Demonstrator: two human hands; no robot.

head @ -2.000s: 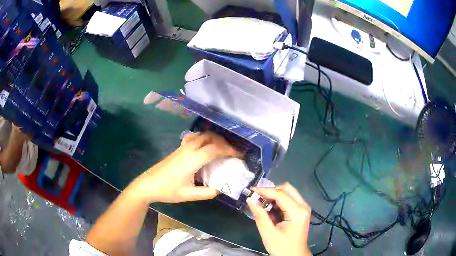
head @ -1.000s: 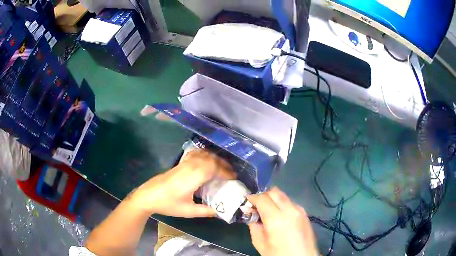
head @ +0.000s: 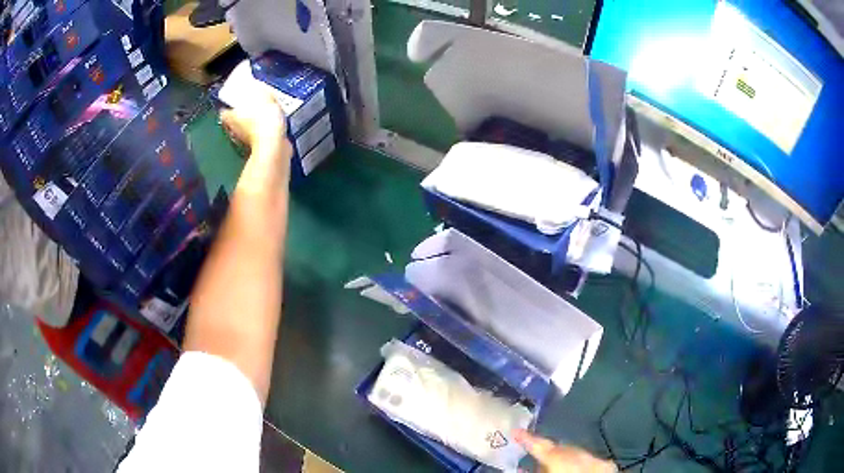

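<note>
An open blue gift box [head: 403, 420] stands in front of me, its pale lid [head: 504, 296] raised behind it. A white-wrapped unit [head: 444, 411] lies on it. My right hand [head: 566, 454], cut off by the bottom edge, has a fingertip at the unit's lower right end; its grip is hidden. My left hand [head: 254, 127] is stretched to the far left, at a white piece [head: 242, 85] on a small blue box stack [head: 310, 115]. Its fingers are blurred, so whether it grips is unclear.
A second open box [head: 500, 222] holds another white-wrapped unit [head: 514, 185] with a cable at its end. A black slab [head: 674, 236] lies below the monitor [head: 713, 148]. Tangled cables [head: 689, 416] and a fan [head: 810, 356] are right. Blue boxes [head: 102, 157] and a red crate [head: 111, 360] are left.
My left hand has left the unit and reached to the far-left box stack. My right hand has moved down and right. The wrapped unit now lies flat on the box. The view has shifted.
</note>
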